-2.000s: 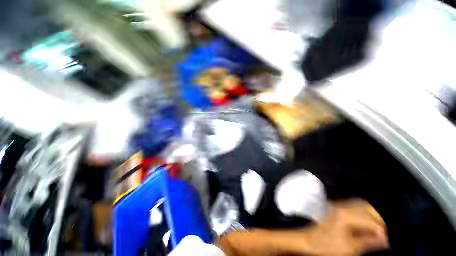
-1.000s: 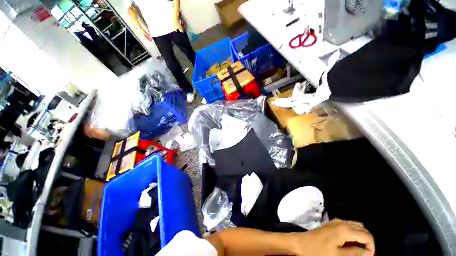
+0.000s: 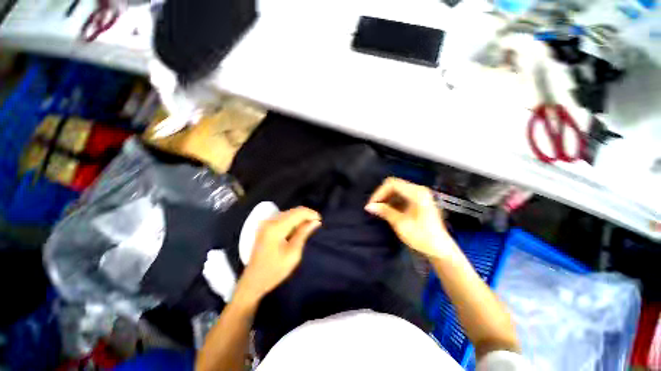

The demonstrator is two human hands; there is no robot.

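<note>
A black garment (image 3: 341,268) fills my lap in loose folds. My left hand (image 3: 281,245) is over its left part, thumb and forefinger brought close together. My right hand (image 3: 407,217) is over its right part, thumb and forefinger bent towards each other. The two hands are apart, fingertips facing. Blur and the dark cloth hide whether either pinches cloth or a thread. A rounded white piece (image 3: 255,226) lies just left of my left hand, partly behind it. A smaller white piece (image 3: 219,274) lies further left.
The white table (image 3: 312,80) crosses in front, with a black smartphone (image 3: 398,40), red-handled shears (image 3: 556,134) at right and black cloth (image 3: 203,32) at left. A clear plastic bag (image 3: 80,246) is left of my lap. A blue crate (image 3: 540,250) holding clear bags stands at right.
The view has swung right, onto my lap and the table. My right hand has come into view. My left hand, earlier resting beside the white piece, is now raised with its fingers bent together.
</note>
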